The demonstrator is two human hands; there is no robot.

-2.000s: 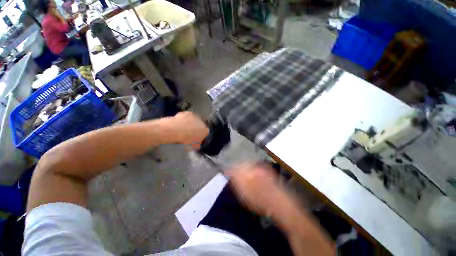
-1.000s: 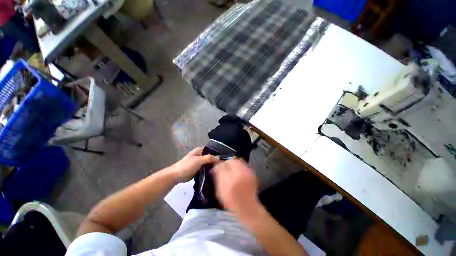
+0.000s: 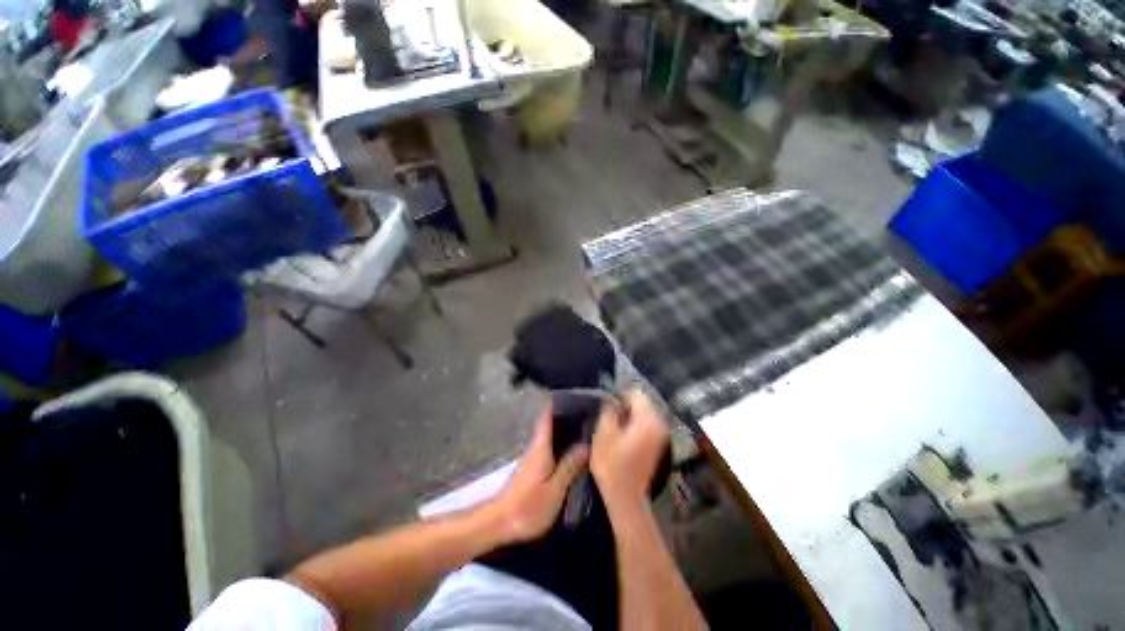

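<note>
A bundle of dark fabric [image 3: 561, 349] is held up over my lap, left of the table's front edge. My left hand [image 3: 538, 483] grips its lower left side, with the thumb up. My right hand [image 3: 630, 446] is closed on its right side near a thin pale edge or band across the cloth. The upper part of the fabric bulges out beyond both hands. The image is blurred, and I cannot tell whether a small tool is in either hand.
The white machine table [image 3: 851, 419] with the sewing machine [image 3: 1018, 496] is at the right. A plaid cloth [image 3: 753, 290] covers its far end. A blue crate [image 3: 216, 203] on a chair and a cream bin [image 3: 197, 481] stand at the left. Another blue crate [image 3: 956, 222] is at the upper right.
The view has swung up and left, showing more of the room. My hands still hold the dark fabric; the right hand has moved to its right side and the bundle's top bulges out further.
</note>
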